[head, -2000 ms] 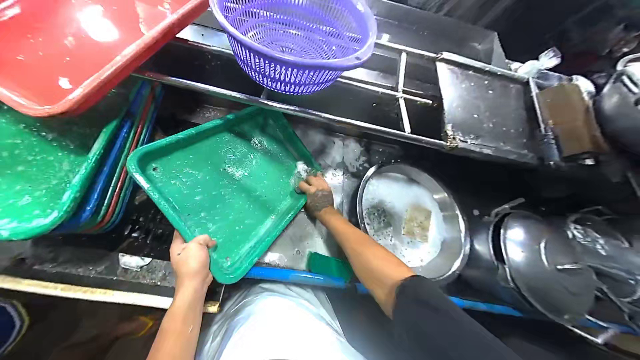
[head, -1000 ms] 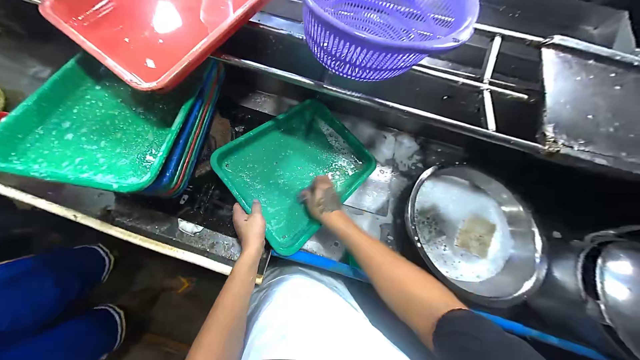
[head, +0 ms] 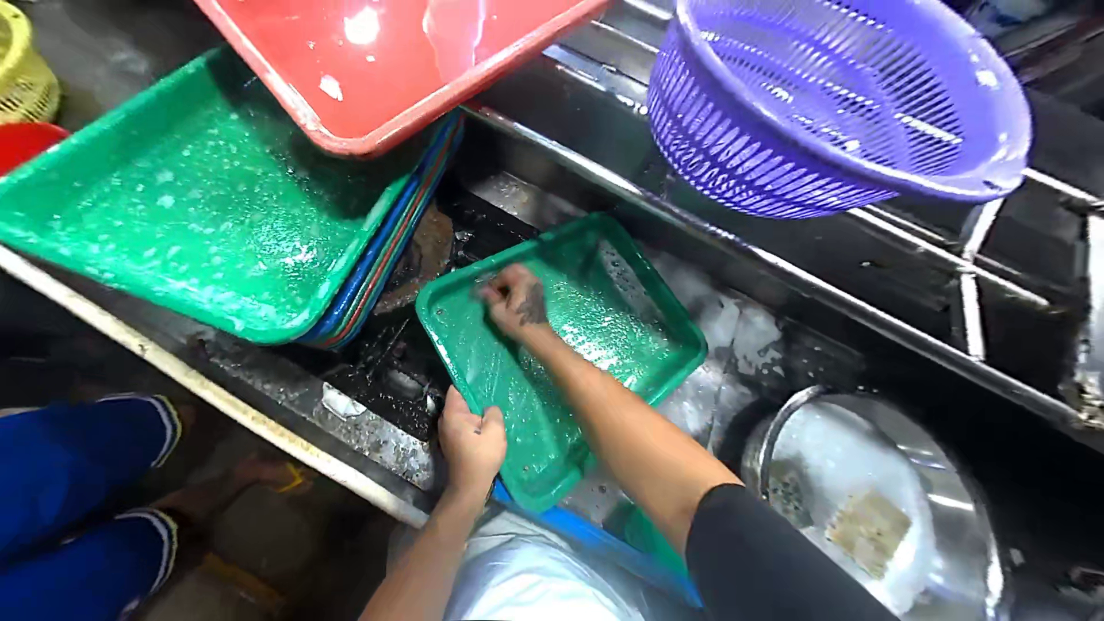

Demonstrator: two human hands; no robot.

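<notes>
A wet green plastic tray [head: 552,362] lies tilted in the sink before me. My left hand [head: 473,438] grips its near left edge, thumb on top. Inside the tray, close to its far left corner, my right hand [head: 517,297] is closed and pressed to the surface; it is blurred, and whatever it may hold is hidden. To the right stands a round metal basin [head: 957,517] of sudsy water with a tan scrubbing pad [head: 869,533] in it.
Stacked trays, a green one [head: 198,198] on top, stand at left. A red tray [head: 405,69] overlaps them. A purple plastic basket [head: 776,129] rests on the metal rack at upper right. Another person's legs in blue trousers [head: 78,483] are at lower left. The counter edge [head: 198,379] runs between.
My right hand has moved from the tray's right edge, across its middle, to the far left corner. My left hand keeps its hold. The view has shifted left.
</notes>
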